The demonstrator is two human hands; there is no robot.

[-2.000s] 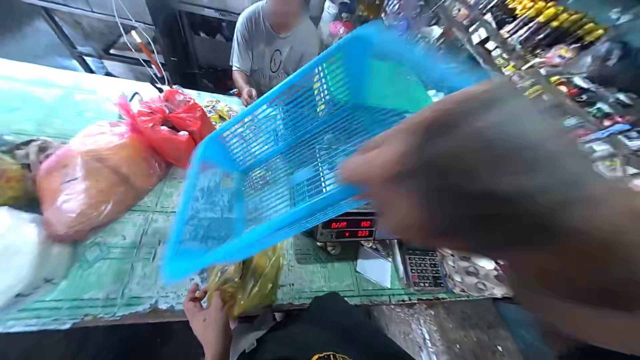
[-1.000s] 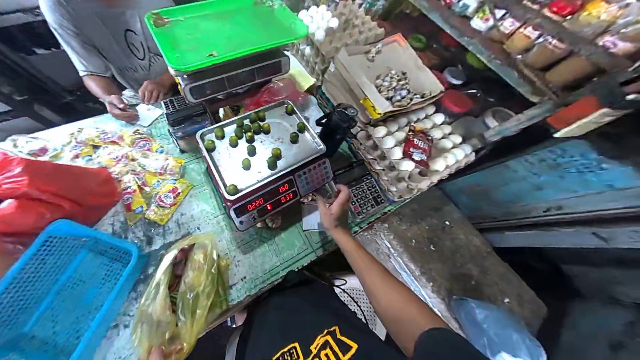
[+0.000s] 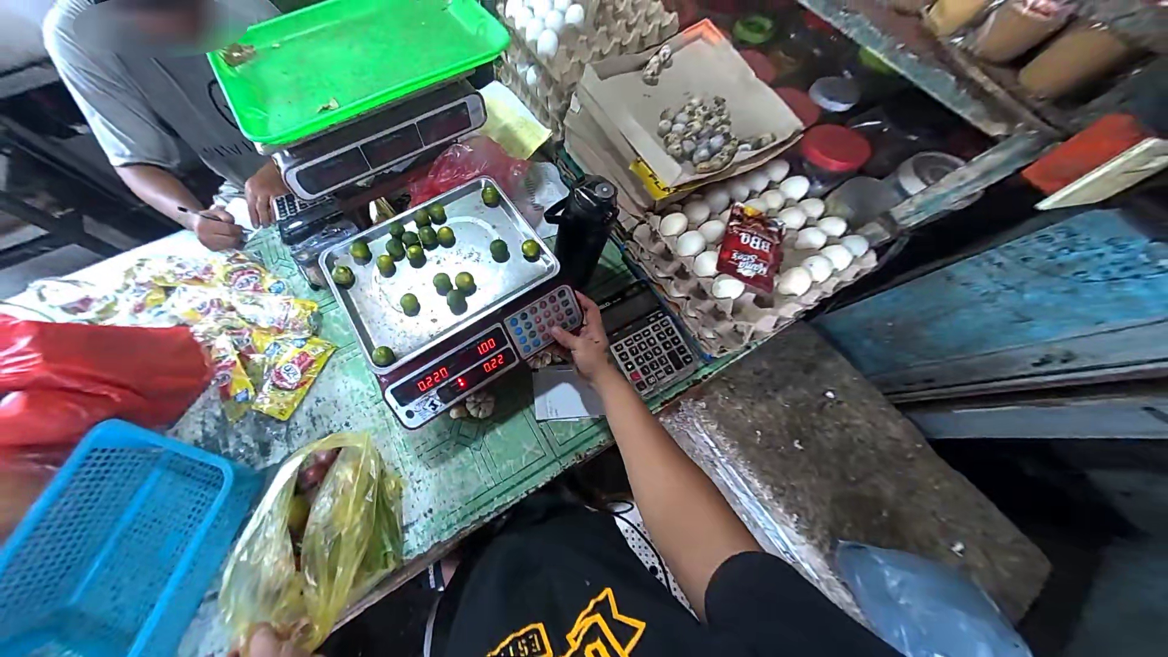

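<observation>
My right hand rests at the right corner of the digital scale, its thumb on the keypad; it holds nothing. Several small green citrus fruits lie scattered over the scale's metal tray, and red digits glow on the display. At the bottom left, my left hand is mostly cut off by the frame and grips the lower end of a yellow translucent plastic bag. Dark reddish and greenish produce shows inside the bag. The blue plastic basket lies left of the bag.
A second scale with a green tray stands behind. To the right are a calculator, a black flask, egg trays and a box of small speckled eggs. Sachets and a red bag lie left. Across the table, a person writes.
The blue basket, held up over the table two seconds ago, now lies at the left. Since one second ago, the display's upper figure has changed and my right thumb has moved onto the keypad.
</observation>
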